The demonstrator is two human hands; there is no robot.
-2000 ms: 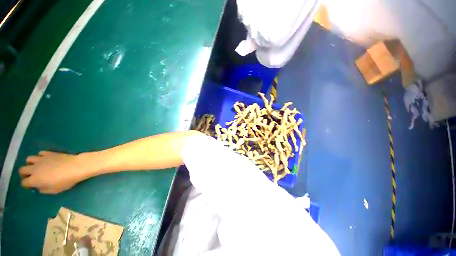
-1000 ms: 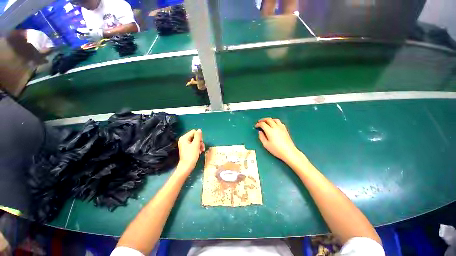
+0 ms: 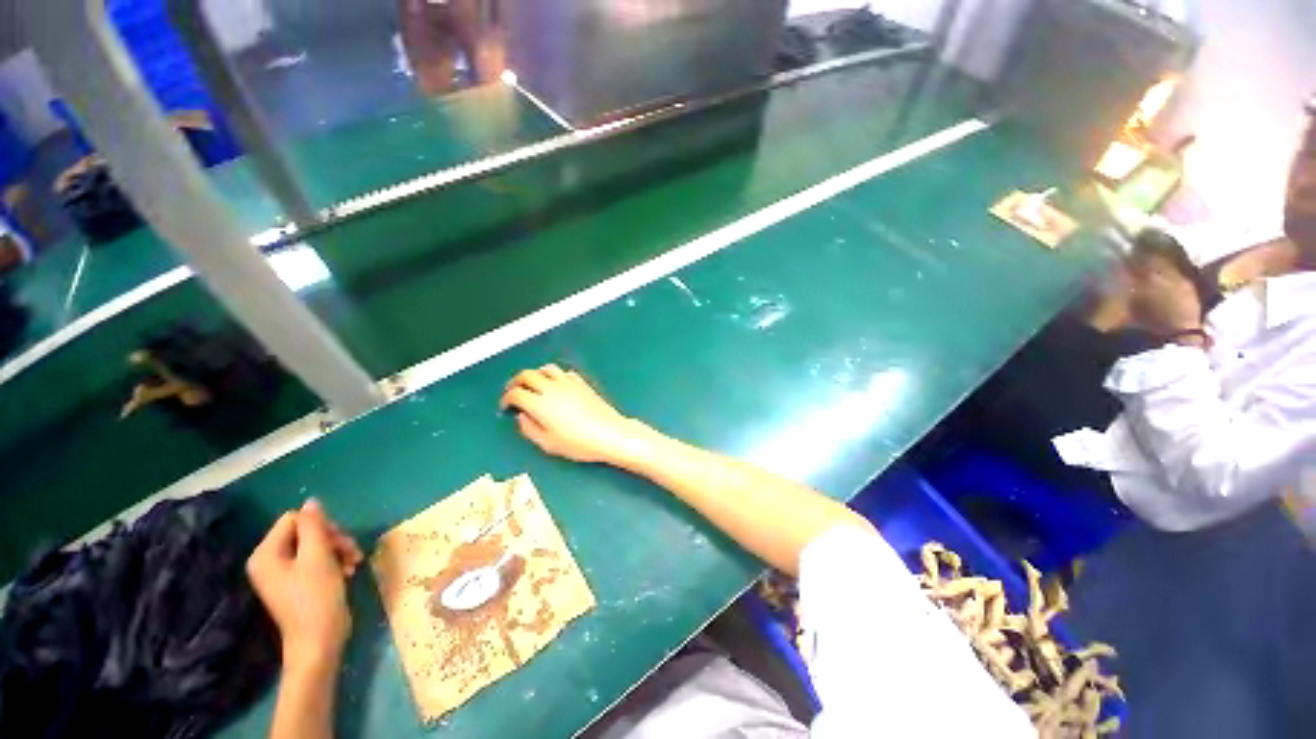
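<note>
The stained cardboard palette [image 3: 419, 661] lies on the green bench in front of me, with a whitish glue puddle [image 3: 471, 586] in its middle and a thin pale stick [image 3: 492, 528] above the puddle. My left hand [image 3: 303, 566] rests at the palette's left, beside the pile of black feather pieces [image 3: 123, 614]; its fingers are curled, and I cannot tell if anything is in them. My right hand [image 3: 560, 414] rests on the bench beyond the palette's upper right corner, fingers loosely bent and apart, holding nothing.
Tan limb parts [image 3: 1010, 628] fill a blue bin [image 3: 924, 520] by my right side. A person in a white shirt [image 3: 1227, 390] sits at the right, near another cardboard piece [image 3: 1033, 217]. A metal post [image 3: 217, 231] stands at the bench's back edge. A black piece with tan limbs [image 3: 181, 378] lies beyond the divider.
The view has swung to the right, bringing the seated person and the limb bin into sight. My hands stay in about the same places beside the palette.
</note>
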